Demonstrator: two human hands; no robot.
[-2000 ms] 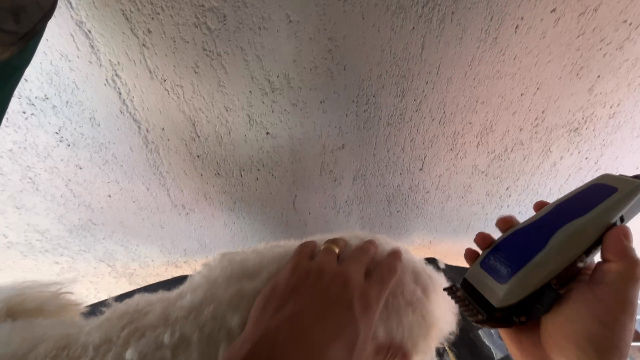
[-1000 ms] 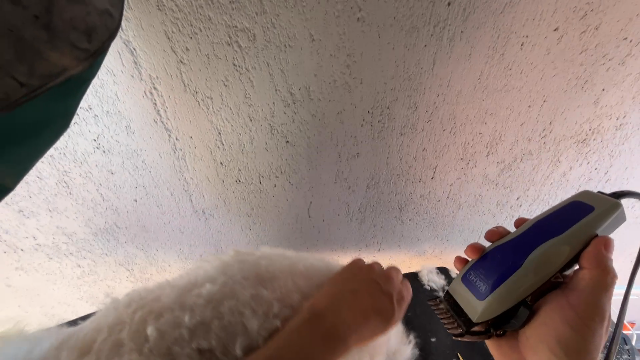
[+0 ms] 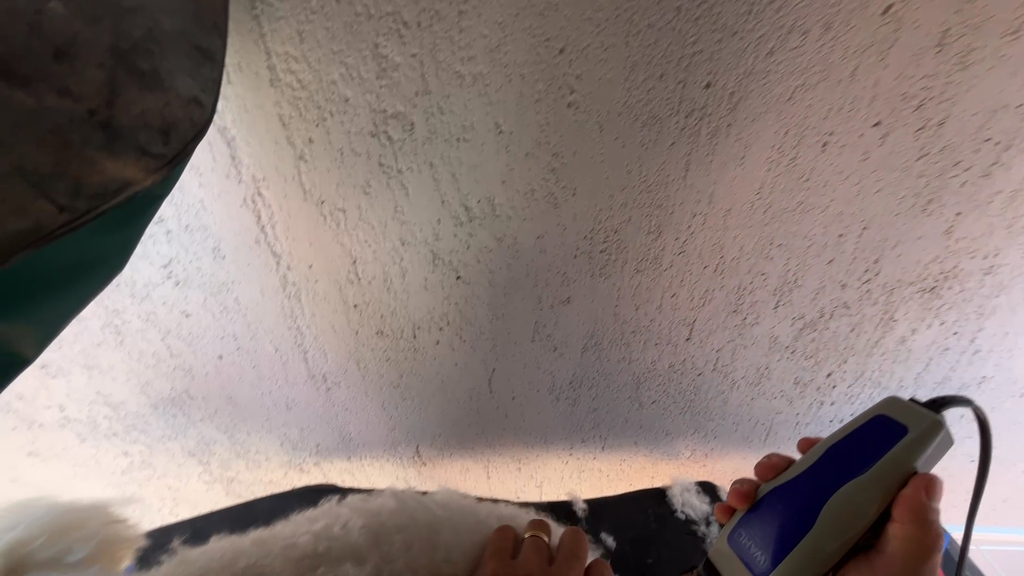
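Note:
My right hand (image 3: 912, 520) holds a corded Wahl hair clipper (image 3: 828, 488), grey with a blue panel, tilted with its cord end up at the right. The frame's bottom edge cuts off its blade end. My left hand (image 3: 544, 548), with a ring on one finger, rests on the curly white coat of an animal (image 3: 384, 528) at the bottom; only the fingers show. Fluffier cream fur (image 3: 64, 532) lies at the lower left. Tufts of loose white fur (image 3: 692, 506) sit on a black surface (image 3: 632, 524) between the coat and the clipper.
A rough textured wall (image 3: 496, 240) rises behind the black surface. Dark fabric with a green part (image 3: 80, 240) hangs at the upper left. The clipper's black cord (image 3: 980, 456) curves down at the right edge.
The clipper has moved lower in view. My left hand, across the coat before, now shows only its fingers at the bottom. More loose fur shows on the black surface. The view has shifted.

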